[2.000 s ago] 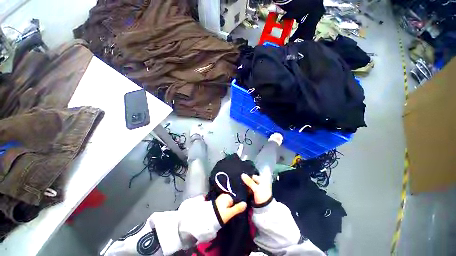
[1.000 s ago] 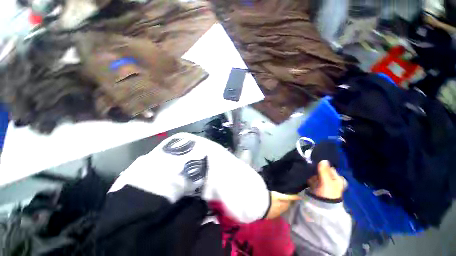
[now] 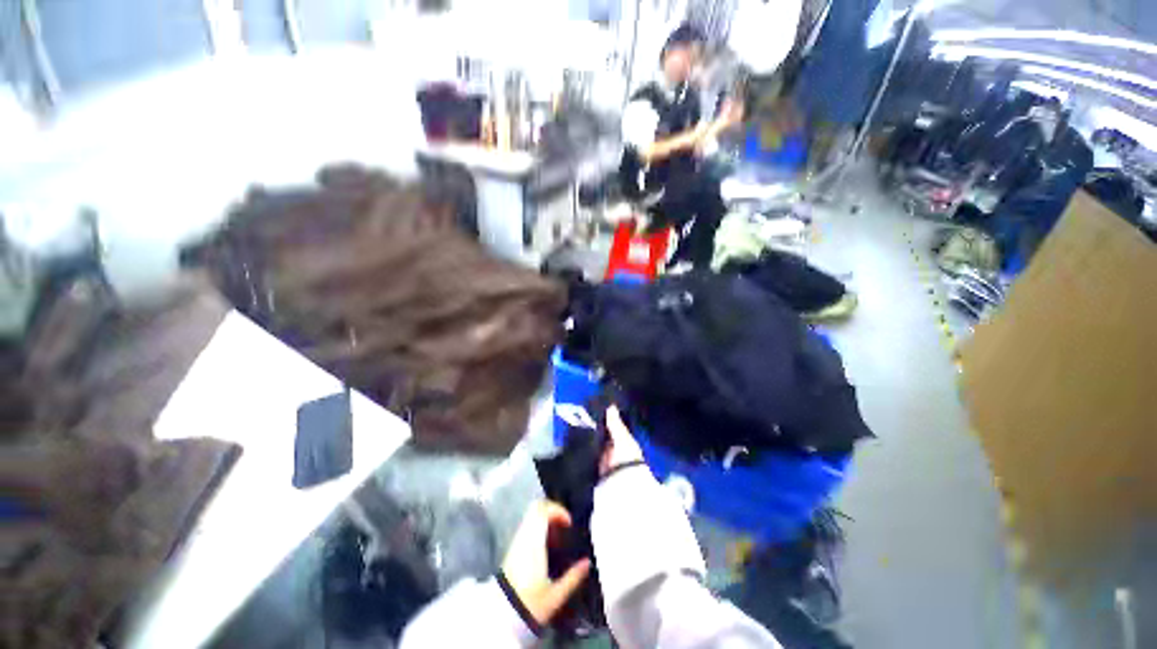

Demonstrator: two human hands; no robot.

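Observation:
A black garment [image 3: 574, 479] hangs between my hands, in front of the blue crate. A small white loop shows at its top edge. My right hand [image 3: 618, 446] grips the garment near its top, with the arm stretched forward. My left hand [image 3: 546, 565] is lower and to the left, against the garment's side; blur hides whether its fingers grip the cloth. The lower part of the garment is partly hidden by my right sleeve.
The blue crate [image 3: 774, 492] carries heaped black garments [image 3: 730, 361]. Brown garments [image 3: 406, 304] lie beyond the white table [image 3: 241, 393], which bears a phone [image 3: 322, 439]. A red stool [image 3: 638, 250], a person [image 3: 679, 121] and a brown board [image 3: 1078, 393] stand further off.
The view has swung back right and up, showing the person at the back. My right hand has reached forward with the garment. My left hand's fingers are more spread.

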